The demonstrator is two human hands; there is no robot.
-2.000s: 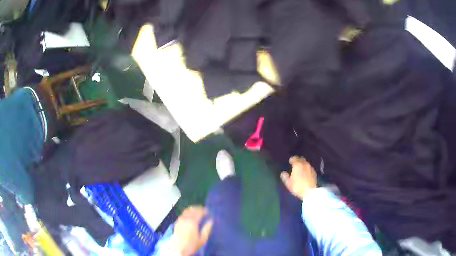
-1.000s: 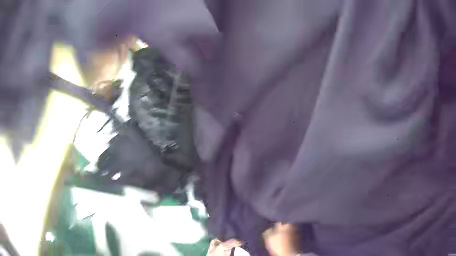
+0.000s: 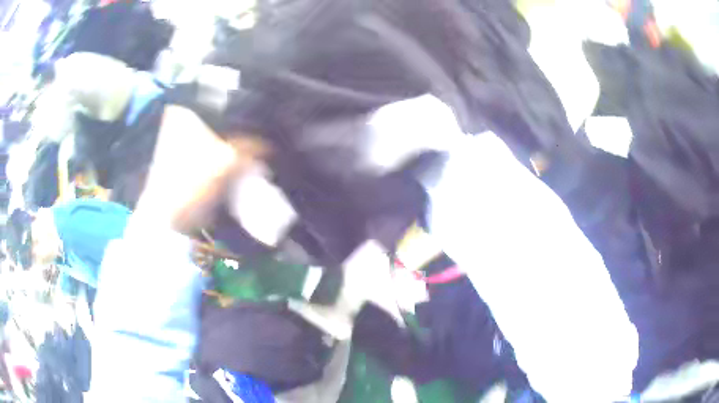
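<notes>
Dark cloth point(image 3: 331, 181) hangs in folds between my two hands and spreads up across the top of the view. My left hand point(image 3: 217, 177), blurred, reaches in from the left and seems closed on the cloth's left side. My right hand point(image 3: 410, 134) is washed out white at the cloth's right side. Its fingers cannot be made out. A small white piece point(image 3: 264, 208) shows just right of my left hand; what it is cannot be told.
More dark cloth point(image 3: 678, 236) lies at the right. A pink tool point(image 3: 443, 275) shows between my arms, near pale pieces. A blue crate edge point(image 3: 248, 387) is at the bottom. A person's teal garment point(image 3: 91, 228) is at the left. A green surface point(image 3: 260, 279) shows below the cloth.
The dark cloth that filled much of the view one second ago now lies farther up between my hands. Both my forearms now reach far forward, where before only fingers showed at the bottom.
</notes>
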